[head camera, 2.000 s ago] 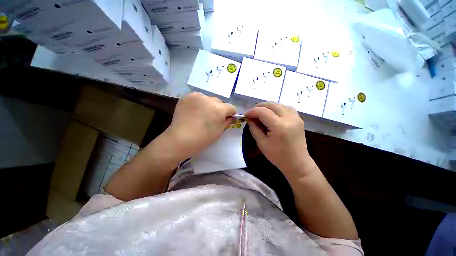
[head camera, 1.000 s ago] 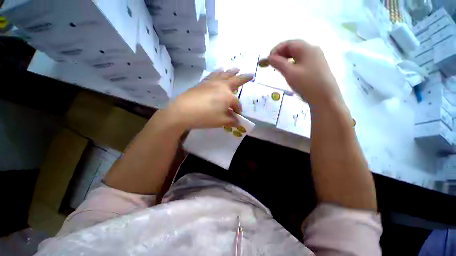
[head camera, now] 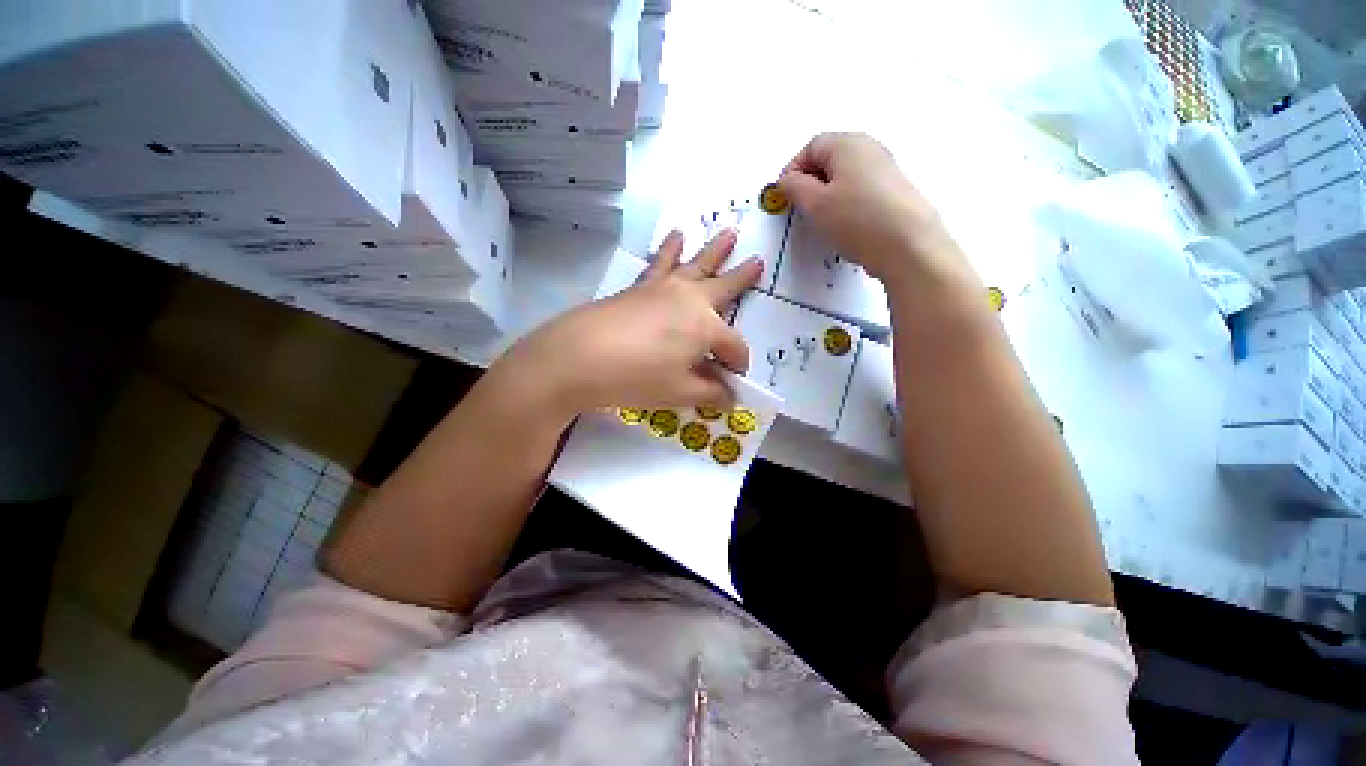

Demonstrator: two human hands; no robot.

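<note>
My left hand [head camera: 659, 337] lies over the near left boxes, fingers spread, with the sticker sheet [head camera: 659, 486] held under its thumb side. The sheet hangs over the table edge and shows several gold stickers in rows above bare white backing. My right hand [head camera: 851, 195] has its fingertips at a round gold sticker [head camera: 773, 198] on the top right corner of an earbud box in the back row. A near-row earbud box [head camera: 794, 364] carries a gold sticker. Other boxes are partly hidden under my right forearm.
Stacked boxes [head camera: 300, 150] rise high at the left. More stacked boxes [head camera: 1291, 359] stand at the right. Crumpled plastic [head camera: 1131, 270], a pale roll [head camera: 1210, 168] and large sticker sheets [head camera: 1166, 53] lie at the far right. An open carton [head camera: 247, 516] with white boxes is below the table at left.
My hands have parted; the right reached forward and the gold sticker now meets the back box's corner. The left hand moved forward onto the boxes, and the sheet has unfolded.
</note>
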